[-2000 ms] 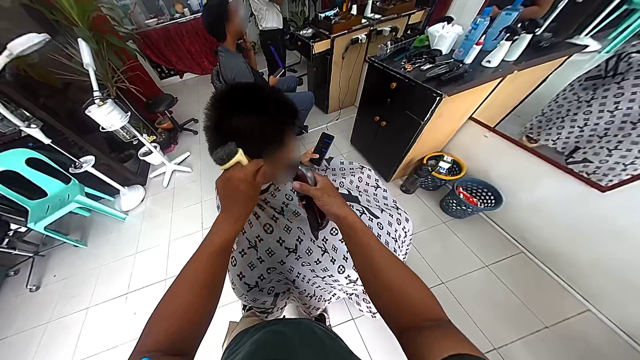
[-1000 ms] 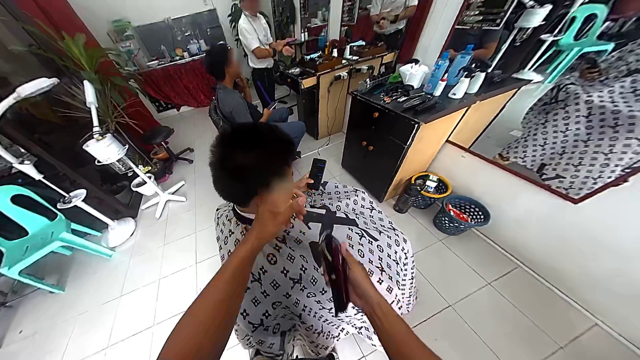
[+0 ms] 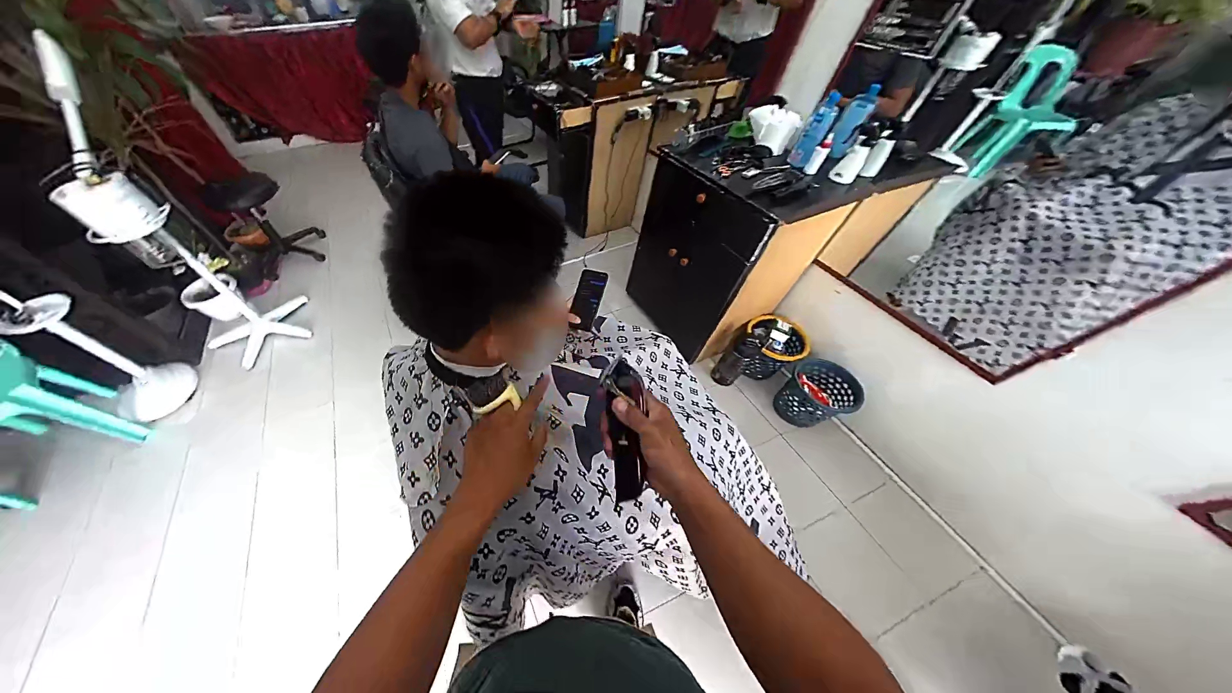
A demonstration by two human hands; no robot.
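Note:
A seated person with short black hair [image 3: 472, 260] wears a white patterned barber cape [image 3: 597, 510] with a neck strip at the collar. My left hand [image 3: 500, 448] holds a brush with a yellow handle [image 3: 500, 398], its dark bristles by the cape's collar. In my right hand [image 3: 654, 433] is a dark red hair clipper [image 3: 628, 448], its blade pointing up and away from me, over the front of the cape and apart from the head. The seated person holds up a phone [image 3: 589, 296].
Right ahead stands a black cabinet [image 3: 693, 250] with bottles and tools on top. Two plastic baskets [image 3: 818, 393] sit on the floor beside it. A wall mirror [image 3: 1049, 241] is at right. White wheeled stands [image 3: 260, 327] and a green plastic chair [image 3: 58, 395] are at left. Other people are farther back.
The left hand with the brush has gone from beside the head down to the collar. The right hand has moved the clipper away from the face, over the cape.

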